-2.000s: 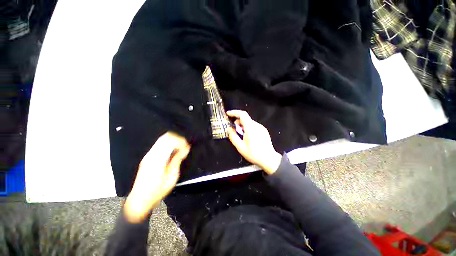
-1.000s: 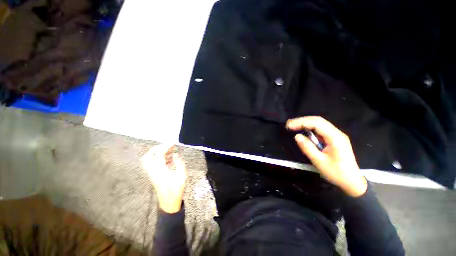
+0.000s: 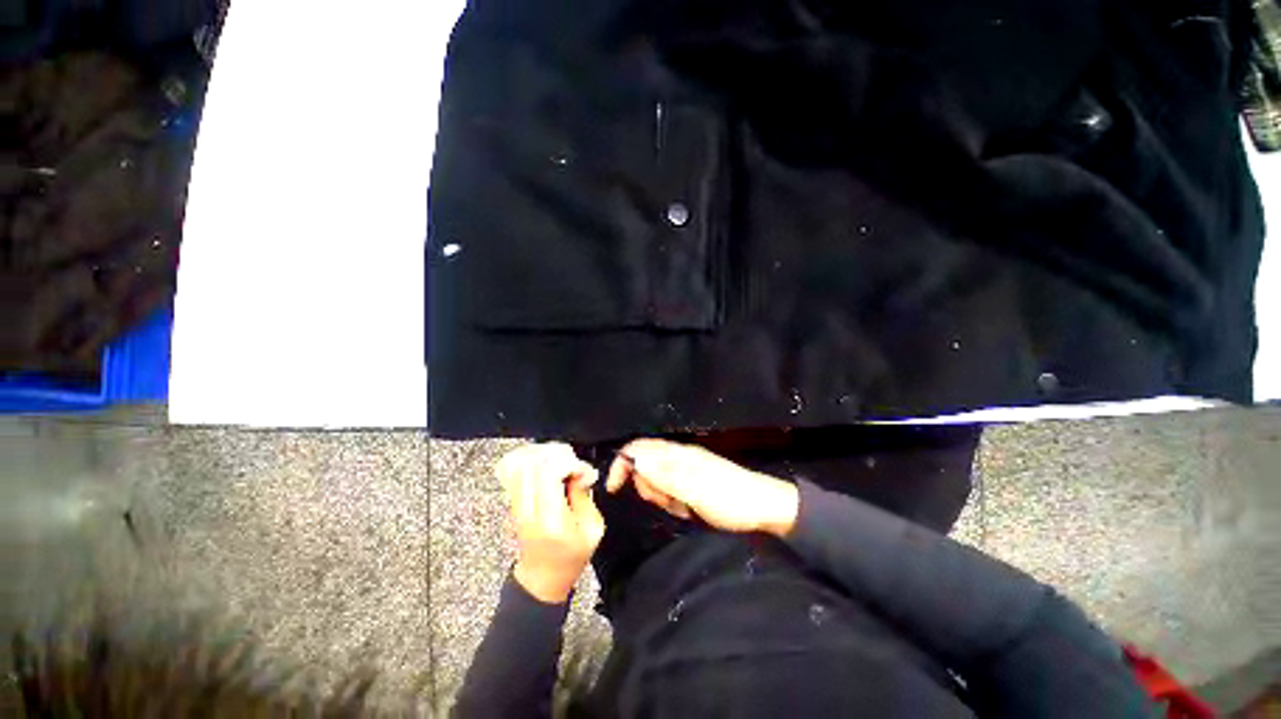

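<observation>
A black jacket (image 3: 871, 281) lies over the table. Its left front edge is straight, and a pocket panel (image 3: 604, 267) with a round snap (image 3: 679, 214) lies flat. My left hand (image 3: 551, 513) is just below the hem, fingers bent towards my right hand; whether it pinches the hem or a thread is too small to tell. My right hand (image 3: 710, 487) is close beside it, palm turned down and fingers curled. Only a small dark tip shows at its fingers; the rest of the thread snips, seen in that hand earlier, is hidden.
The white table top (image 3: 302, 211) shows left of the jacket. Brown and dark clothes (image 3: 84, 211) lie beyond it at the left, over a blue thing (image 3: 138, 363). Plaid cloth (image 3: 1264, 84) shows at the far right. A red thing (image 3: 1166, 685) is at the lower right.
The plaid strip seen two seconds ago no longer shows; the pocket panel lies over that place. My right hand has moved off the jacket to the hem, and my left hand has come beside it.
</observation>
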